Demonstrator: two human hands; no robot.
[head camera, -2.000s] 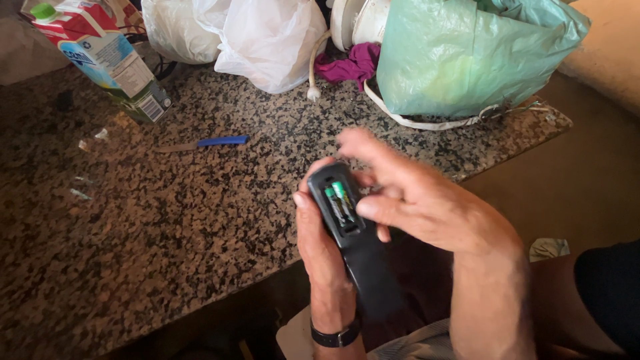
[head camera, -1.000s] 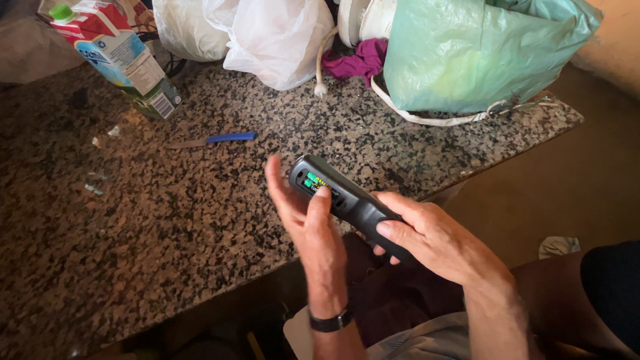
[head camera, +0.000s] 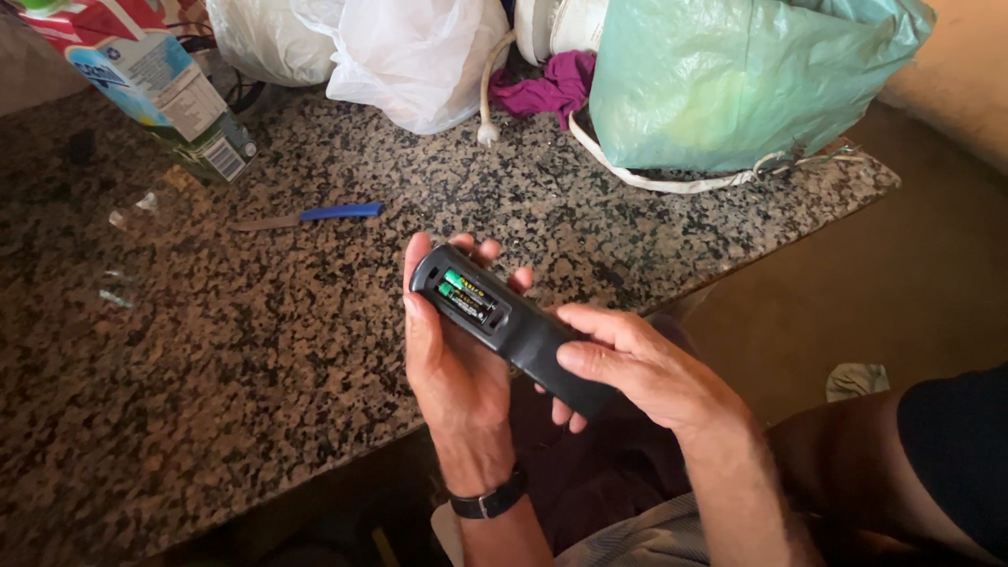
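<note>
A black remote control (head camera: 524, 339) lies back side up across both hands, its battery compartment uncovered. Two green-and-black batteries (head camera: 468, 295) sit side by side in that compartment. My left hand (head camera: 457, 370), with a black-strapped watch (head camera: 490, 498) on the wrist, cradles the battery end, thumb along its near edge and fingertips showing beyond the far edge. The other end is held by my right hand (head camera: 646, 366), thumb on top and fingers partly hidden underneath. No compartment cover can be made out.
On the speckled stone countertop (head camera: 315, 331) lies a blue-handled knife (head camera: 339, 211). Behind it stand a carton (head camera: 169, 98), white plastic bags (head camera: 425, 63) and a green plastic bag (head camera: 732, 87). A white cord with a plug (head camera: 488, 132) lies near a magenta cloth (head camera: 547, 90).
My left thumb, over the batteries one second ago, has moved off them to the remote's edge. Two seconds ago the remote was more upright and my right hand was near its battery end.
</note>
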